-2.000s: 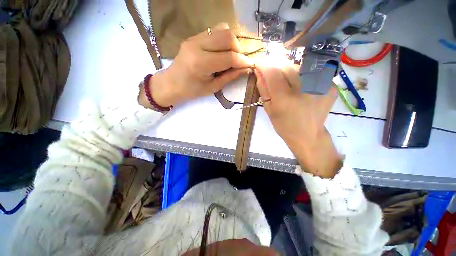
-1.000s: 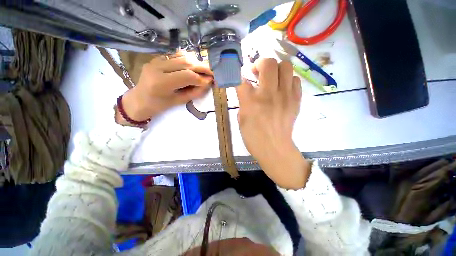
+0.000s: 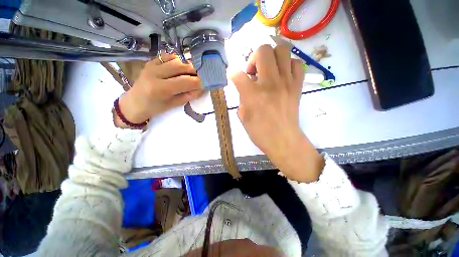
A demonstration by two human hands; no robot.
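A brown zipper strip point(image 3: 223, 133) runs from under the grey guard point(image 3: 212, 70) down over the table's front edge. The sewing machine head point(image 3: 65, 25) covers the top left; the needle area is mostly hidden. My left hand point(image 3: 163, 88) is left of the guard, fingertips near the strip's upper end and partly hidden by guard and machine; its hold cannot be made out. My right hand point(image 3: 272, 95) is right of the strip, fingers curled, fingertips near the snips; whether it holds anything is unclear. A brown garment piece point(image 3: 132, 71) shows behind my left hand. A small curved brown piece point(image 3: 194, 112) lies below that hand.
Red-orange scissor loops point(image 3: 310, 34) and a black phone point(image 3: 390, 52) lie at the upper right. Blue and lime-green snips point(image 3: 317, 68) lie beside my right hand. Bundled brown pieces point(image 3: 40, 140) hang at the left. A measuring tape point(image 3: 352, 154) runs along the front edge. A blue bin point(image 3: 195, 193) is below.
The view has shifted, bringing the guard and scissors into clearer sight. My right hand has moved away from the zipper's upper end to its right. My left hand stays near the machine.
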